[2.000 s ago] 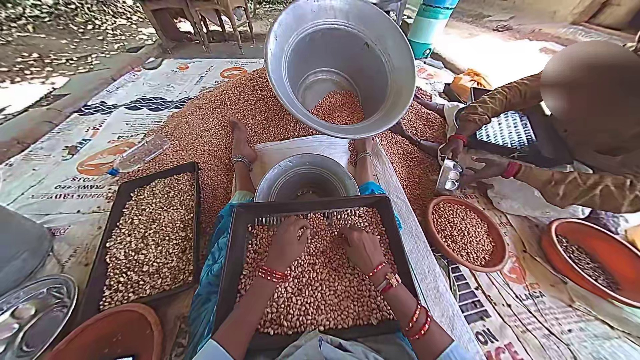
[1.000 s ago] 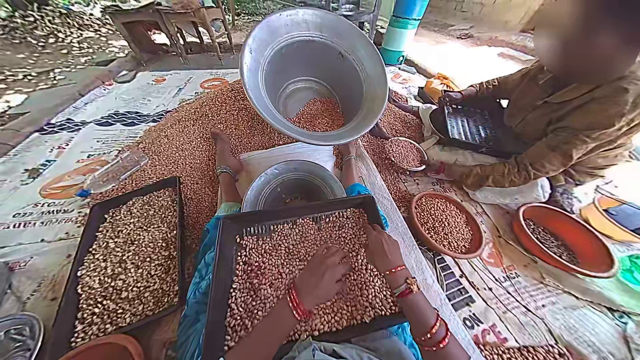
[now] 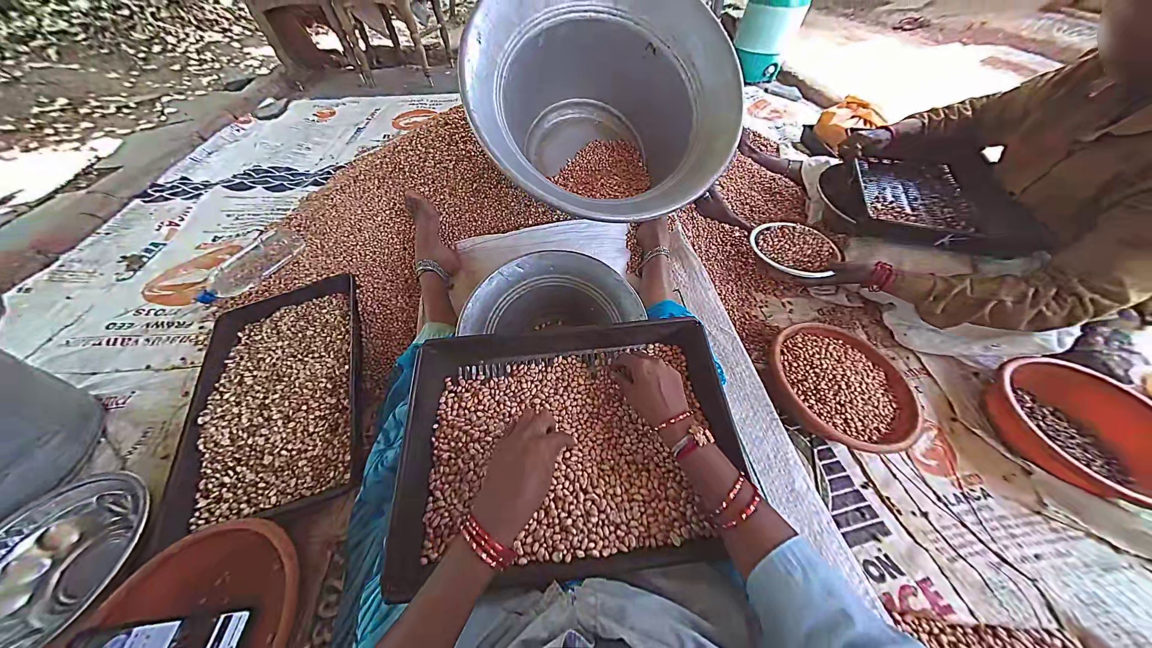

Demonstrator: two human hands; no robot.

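A black slotted tray full of shelled nuts or seeds, likely peanuts, rests across my lap. My left hand is on the nuts left of the tray's middle, fingers bent down; whether it pinches any is hidden. My right hand touches the nuts near the slotted far edge, its fingertips partly hidden. Just beyond the tray, between my legs, stands a metal pot with a few nuts inside. A large metal pot lies tilted toward me behind it, with nuts in its bottom.
Nuts are heaped on the printed sheets. At left are a second black tray, a plastic bottle, a steel plate and a brown bowl. At right, a person holds a white-rimmed bowl beside brown bowls.
My right hand has moved toward the tray's slotted far edge. The other person's tray was lower and bare-looking a second ago and now shows nuts on it.
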